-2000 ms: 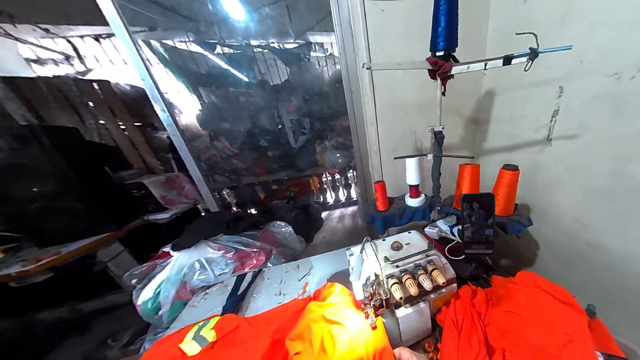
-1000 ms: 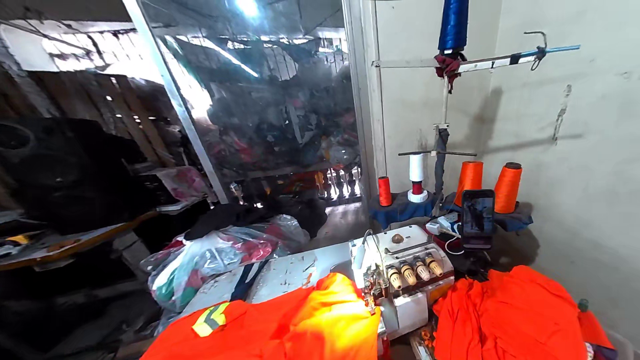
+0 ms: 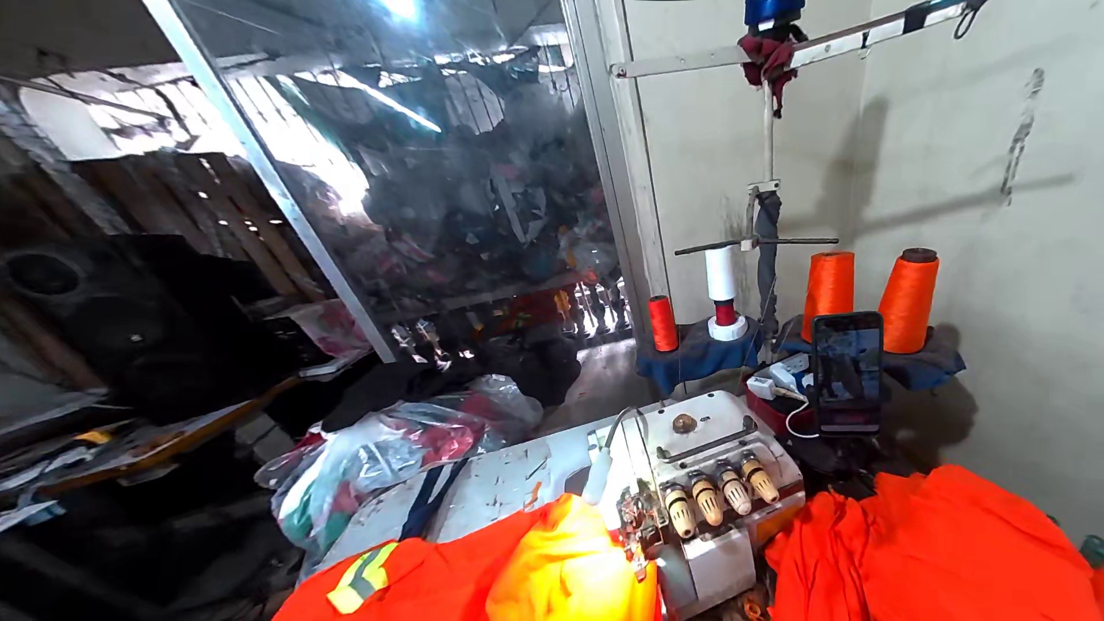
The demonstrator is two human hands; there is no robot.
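Observation:
An overlock sewing machine [image 3: 707, 483] with several tension dials stands at the lower middle, its lamp lit. Orange fabric [image 3: 457, 552] with a yellow and grey reflective strip [image 3: 364, 578] lies over the table on the machine's left and reaches its needle area. More orange fabric [image 3: 940, 552] is heaped to the right of the machine. Neither of my hands shows; whether they are below the frame or under the fabric cannot be told. Behind the machine are cones of orange thread [image 3: 829, 293], a small red-orange spool [image 3: 662, 323] and a white spool [image 3: 721, 274] on the thread stand.
A smartphone [image 3: 848, 373] stands upright behind the machine, beside a white charger and cable [image 3: 789, 379]. Clear plastic bags of cloth [image 3: 388, 448] lie at the white table's [image 3: 492, 492] back left. A black loudspeaker [image 3: 112, 319] and a glass panel are farther off. The wall closes the right side.
Fingertips seen at the bottom edge by the machine two seconds ago are out of view. The view has shifted slightly.

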